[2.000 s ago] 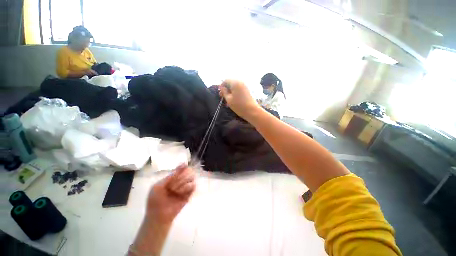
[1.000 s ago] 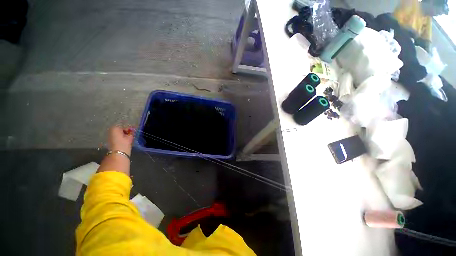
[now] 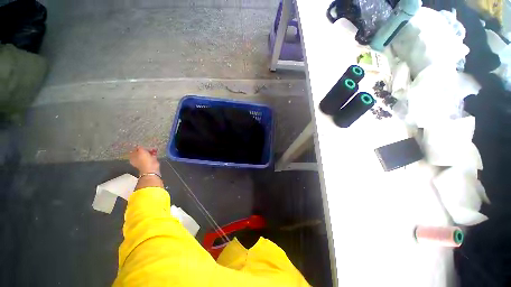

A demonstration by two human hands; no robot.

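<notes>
My left hand, with a bracelet at the wrist and a yellow sleeve, reaches out over the floor at the left. Its fingers are closed on a pale thread. Something small and red shows at the fingertips, too blurred to name. The thread runs as fine lines down and right to the yellow cloth at the bottom. My right hand is not in view. A pink thread spool lies on its side on the white table.
A blue crate holding black cloth stands on the floor, with white scraps and a red object nearby. On the table are black thread cones, a phone, small dark pieces, a teal bottle and crumpled white wrapping.
The view has swung from the table to the floor at its left. My left hand has moved out there with the thread; my right hand has left the picture. The thread now runs toward my body.
</notes>
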